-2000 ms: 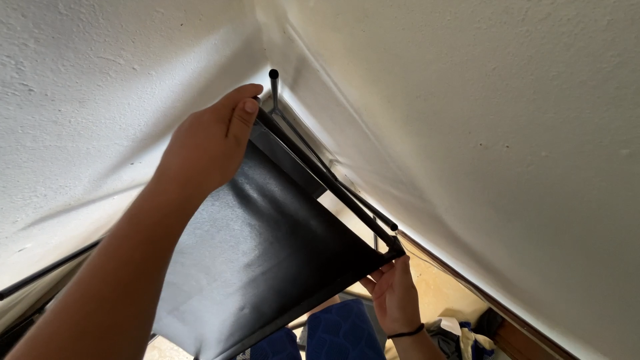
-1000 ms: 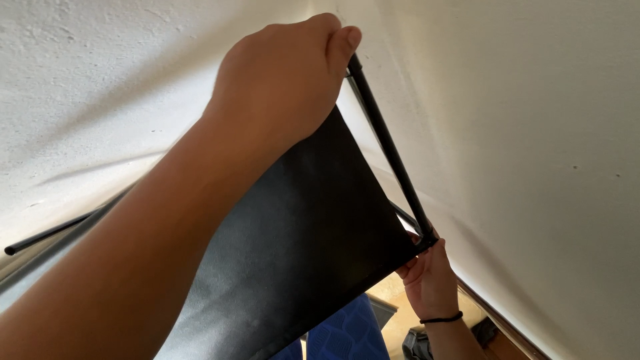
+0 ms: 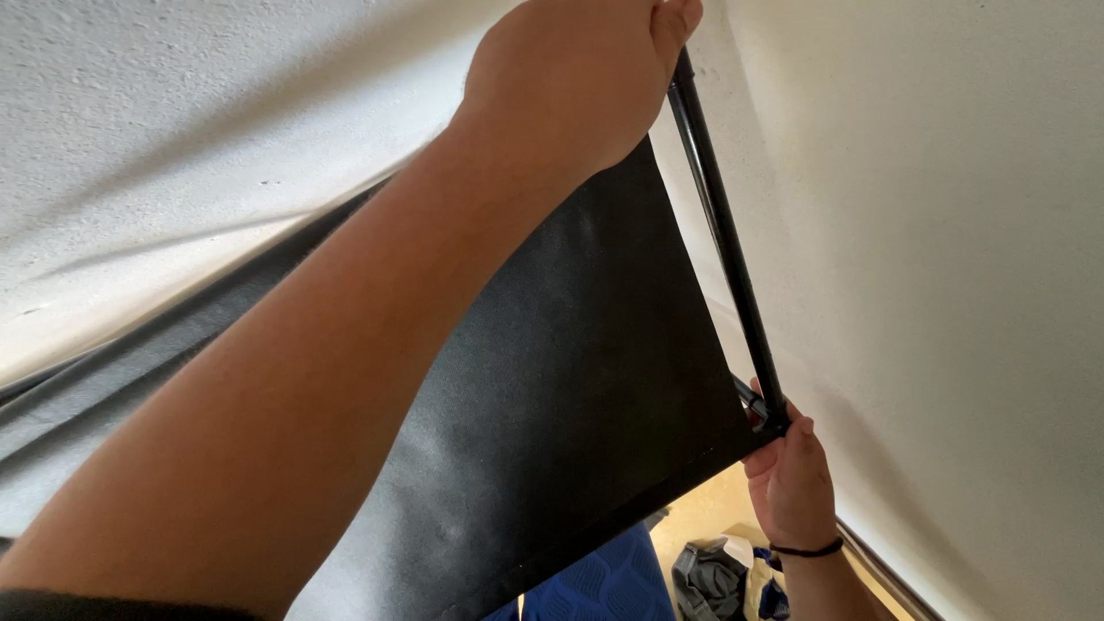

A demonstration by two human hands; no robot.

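Note:
My left hand (image 3: 578,82) reaches up to the top and is closed around the upper end of a black tube (image 3: 724,233) of a frame; its fingertips are partly cut off by the view's edge. At the tube's lower end, my right hand (image 3: 793,483), with a dark band on the wrist, grips the black corner joint (image 3: 774,423). A black fabric sheet (image 3: 586,345) spreads from this corner to the left, beneath my left forearm. A second tube meets the joint from behind, mostly hidden by the sheet.
White textured walls (image 3: 931,259) stand close on both sides. Below are a blue patterned cloth (image 3: 604,582), grey crumpled fabric (image 3: 709,580) and other cloth items on a light floor. A dark strip (image 3: 888,569) runs along the base of the right wall.
The frame's near side has turned steeper, and my left hand has moved up with its upper end. My right hand stays at the lower corner. The view has shifted.

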